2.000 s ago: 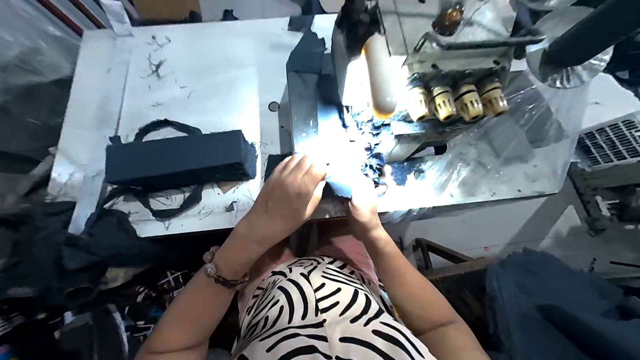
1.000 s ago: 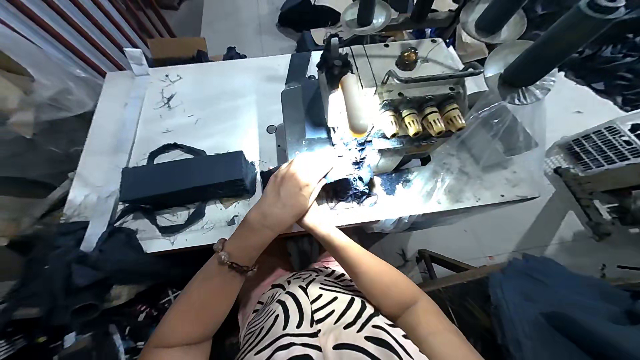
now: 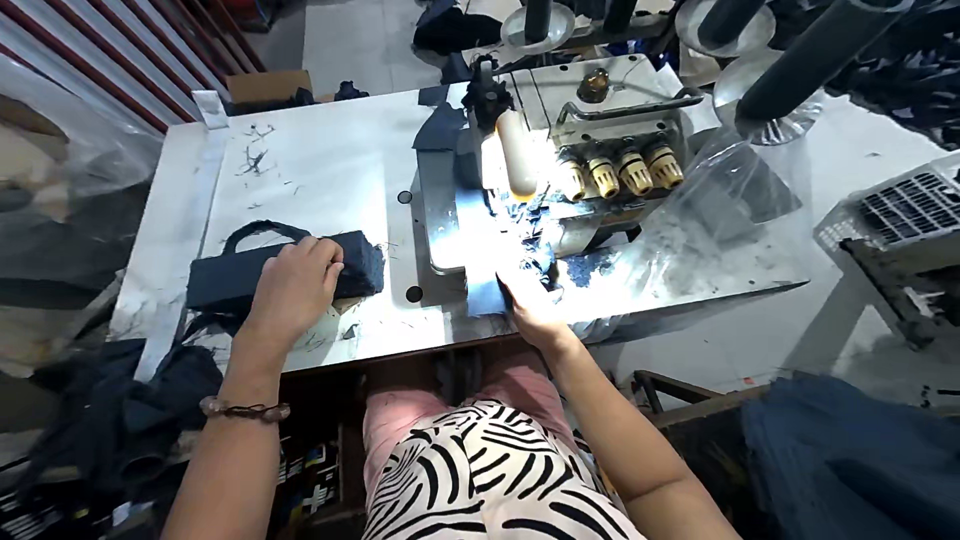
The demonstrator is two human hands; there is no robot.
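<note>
My left hand (image 3: 297, 283) rests on a bundle of dark cloth pieces (image 3: 214, 281) at the left of the white table, fingers curled at its top edge. Dark strips loop out above and below that bundle. My right hand (image 3: 529, 298) is at the front of an overlock sewing machine (image 3: 622, 127), holding a dark cloth piece (image 3: 486, 289) at its right edge. Glare from the machine's lamp (image 3: 517, 154) hides the fingertips and the needle area. More dark cloth (image 3: 442, 127) lies along the machine's left side.
Yellow tension dials (image 3: 634, 172) line the machine's front. Thread cones (image 3: 795, 67) stand at upper right above a clear plastic bag (image 3: 720, 202). Thread scraps (image 3: 255, 161) lie on the table's left. Dark cloth piles sit at lower left and lower right (image 3: 847, 442). A cardboard box (image 3: 268, 85) stands behind.
My left hand has moved left from beside the right hand at the machine to the cloth bundle. My right hand remains at the machine front.
</note>
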